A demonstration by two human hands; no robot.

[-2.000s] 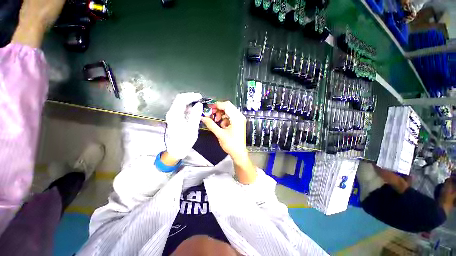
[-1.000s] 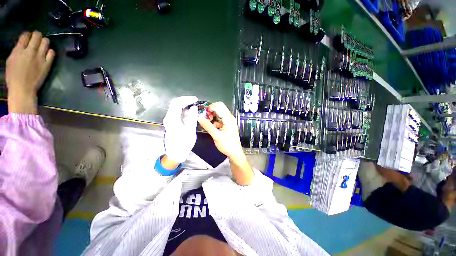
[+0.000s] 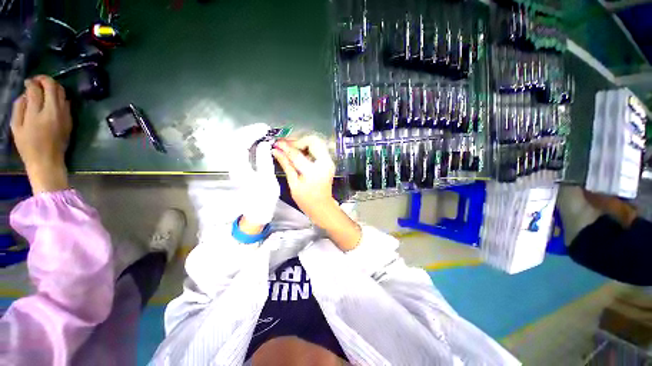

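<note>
My left hand (image 3: 256,168), in a white glove with a blue wrist band, is at the bench's front edge, closed around a small dark unit. A green circuit board (image 3: 284,133) sticks out at the top of the fingers. My bare right hand (image 3: 307,168) touches the unit from the right, its thumb and fingertips pinched together at a small reddish part. The fingers hide most of the unit. Clear blister trays (image 3: 415,137) to the right hold rows of board assemblies.
A loose black unit (image 3: 123,123) lies on the green bench to the left, with a dark clump (image 3: 89,78) and a yellow-and-red piece (image 3: 104,31) beyond. A co-worker's hand (image 3: 43,129) rests far left. White cartons (image 3: 520,225) and a blue stool (image 3: 447,214) stand right.
The view has shifted and turned. The green board now shows above my gloved fingers. The co-worker's hand, which came down onto the bench, stays at the far left.
</note>
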